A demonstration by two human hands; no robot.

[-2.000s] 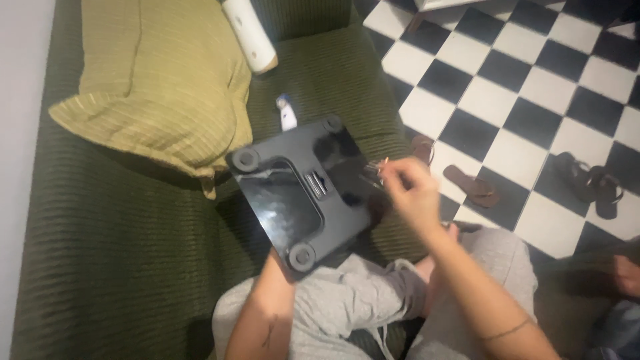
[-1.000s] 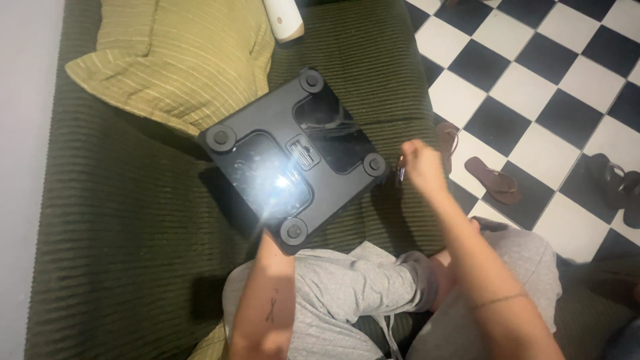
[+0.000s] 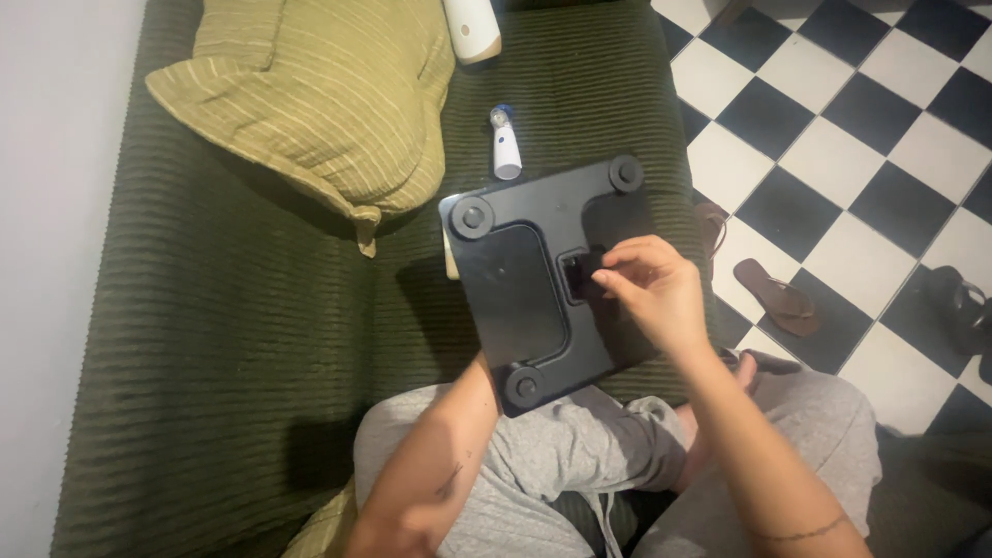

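A black bathroom scale (image 3: pixel 515 302), underside up with round feet at its corners, is held tilted above my lap. My left hand is hidden beneath it; only the wrist and forearm show at its near left edge. Over the small battery compartment (image 3: pixel 575 277) at the scale's centre is my right hand (image 3: pixel 655 287), thumb and forefinger close together. Whether something small is between these fingertips cannot be told. Just past the scale's far edge, a white handheld device with a blue-rimmed head (image 3: pixel 506 147) lies on the sofa.
Under me is a green corduroy sofa (image 3: pixel 232 349). A yellow-green striped cushion (image 3: pixel 333 108) and a white and beige device (image 3: pixel 473 31) lie beyond the scale. Brown flip-flops (image 3: pixel 779 298) and black sandals (image 3: pixel 961 306) are on the checkered tile floor to the right.
My right hand has moved from beside the scale's right edge to over its central battery compartment. The scale's tilt has changed, and its bright glare is gone.
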